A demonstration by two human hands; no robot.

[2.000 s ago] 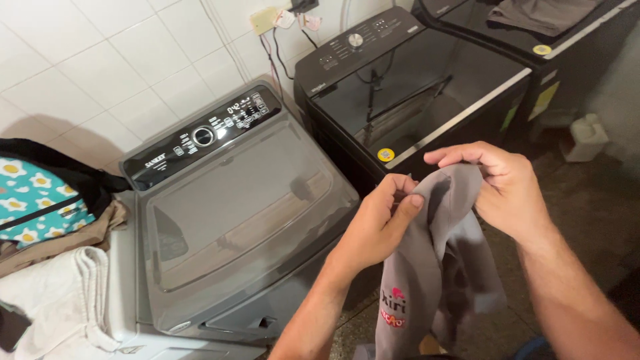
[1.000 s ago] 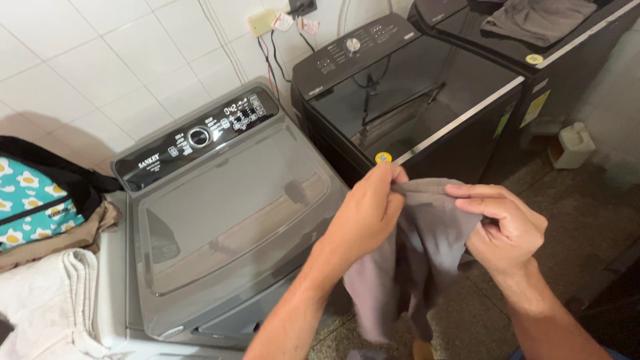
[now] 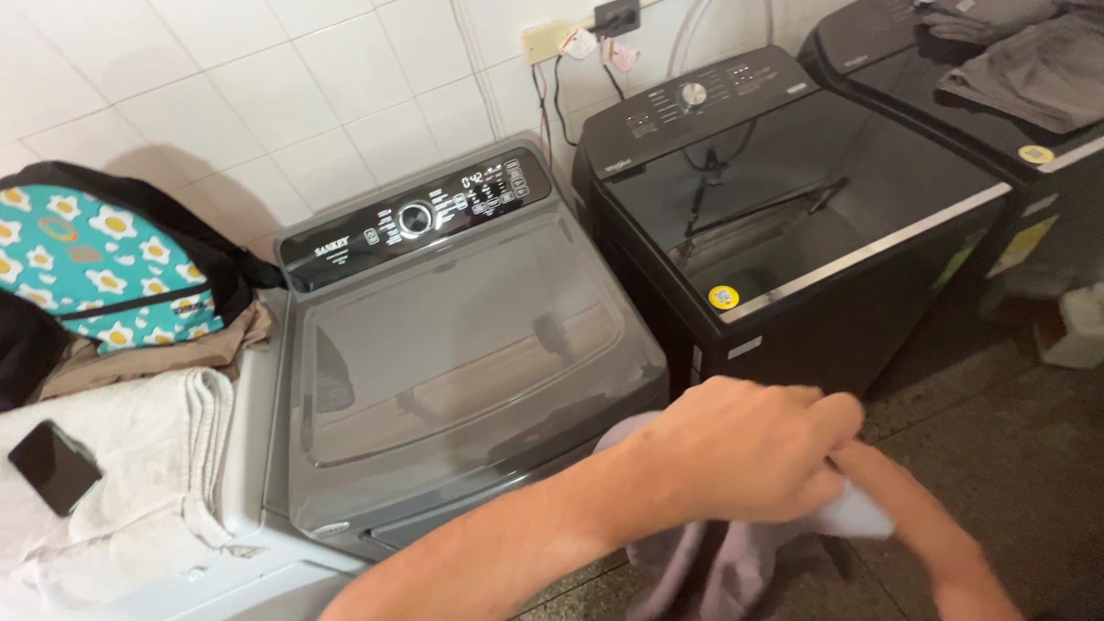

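A greyish-purple cloth garment (image 3: 707, 561) hangs below my hands, in front of the grey and the black top-load washers. My left hand (image 3: 759, 448) is closed on part of it, its back turned to the camera. Behind and under it my right hand (image 3: 849, 461) is mostly hidden; only its edge and the forearm show, so its grip cannot be seen. A pale piece of fabric (image 3: 854, 513) sticks out beneath the two hands. Both wrists cross close together.
A grey Sankey washer (image 3: 466, 345) with its lid down stands at centre, a black Whirlpool washer (image 3: 819, 198) to its right. Grey garments (image 3: 1035, 73) lie on another black machine. At left are a white towel (image 3: 147, 448), a phone (image 3: 54, 468) and an egg-patterned backpack (image 3: 95, 259).
My left hand has crossed over to the right, in front of my right hand. The cloth, earlier stretched between both hands, now hangs bunched below them.
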